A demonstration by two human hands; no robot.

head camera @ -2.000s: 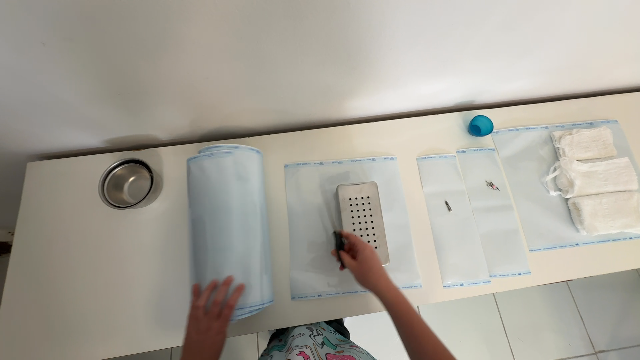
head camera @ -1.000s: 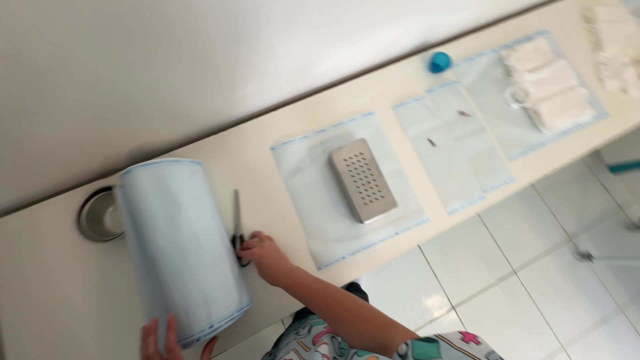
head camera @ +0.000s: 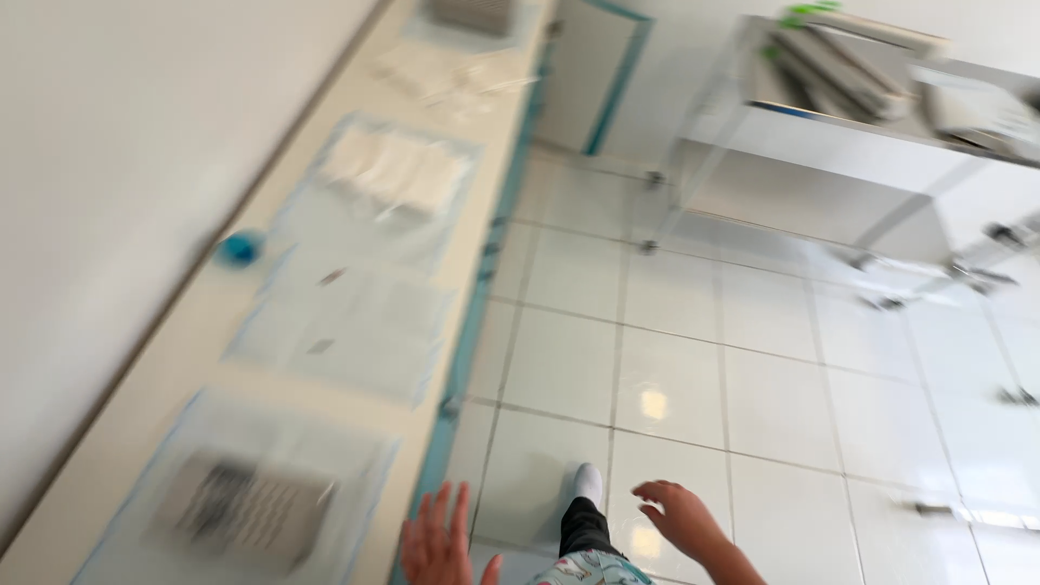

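Both hands are empty in the head view. My left hand (head camera: 443, 536) is at the bottom, fingers spread, beside the counter's teal front edge. My right hand (head camera: 678, 516) hangs over the tiled floor with its fingers apart. Nearest to my left hand, a perforated metal box (head camera: 244, 508) lies on a pale blue-edged sheet or pouch (head camera: 366, 455) on the counter. Further along are narrower pouches (head camera: 382, 341) with small dark items, then folded white cloth (head camera: 398, 166) on another sheet. A blue cup (head camera: 240, 248) stands near the wall. The view is blurred.
At the counter's far end, white material (head camera: 455, 77) and another metal box (head camera: 471, 12) lie. On the right stands a wheeled metal cart (head camera: 821, 171) with long packages and a white pack (head camera: 975, 106) on top. The floor is white tile (head camera: 674, 357).
The view has swung far to the right, along the counter to the floor and cart. My right hand, earlier at the scissors, has let go of them. My left hand has left the blue roll.
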